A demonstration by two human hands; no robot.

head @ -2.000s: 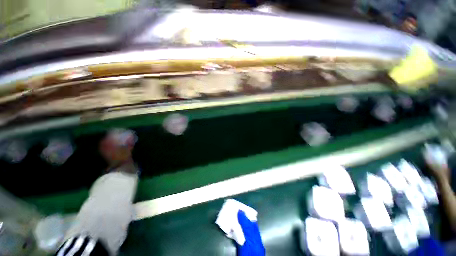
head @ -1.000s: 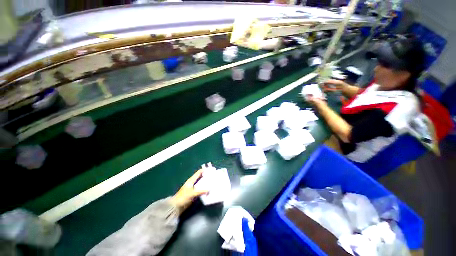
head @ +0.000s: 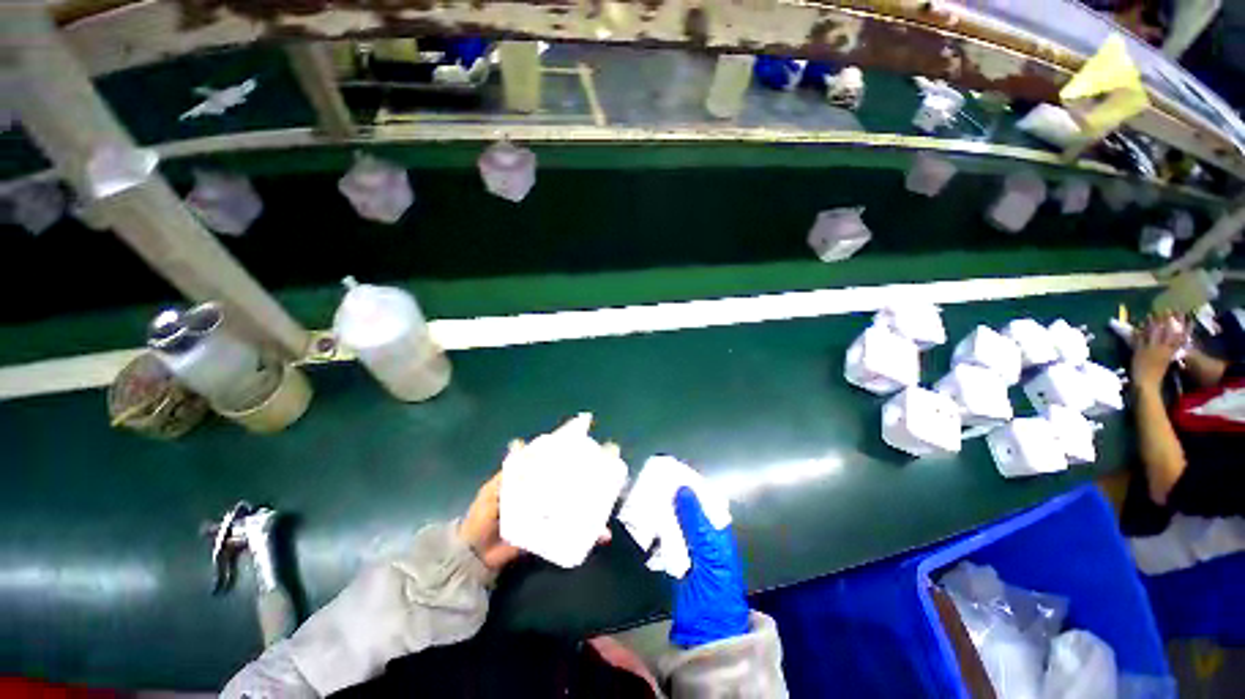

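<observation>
My bare left hand (head: 488, 524) holds a white plug-in unit (head: 560, 494) above the near edge of the green bench (head: 451, 471). The unit hides most of my fingers. My right hand (head: 710, 580) wears a blue glove and holds a crumpled white wiping cloth (head: 655, 512) just right of the unit. I cannot tell whether cloth and unit touch. More white units (head: 922, 421) stand in a group on the bench at the right.
A squeeze bottle (head: 392, 341), a metal-topped can (head: 216, 355) and an air gun (head: 255, 546) are at left. Greyish units (head: 376, 189) sit on the dark belt. A blue tote (head: 1133, 601) with clear bags is at lower right. A co-worker's arm (head: 1161, 437) is at far right.
The view has turned left, bringing the bottle, can and air gun in. The unit in my left hand is now raised and nearer the cloth in my gloved right hand.
</observation>
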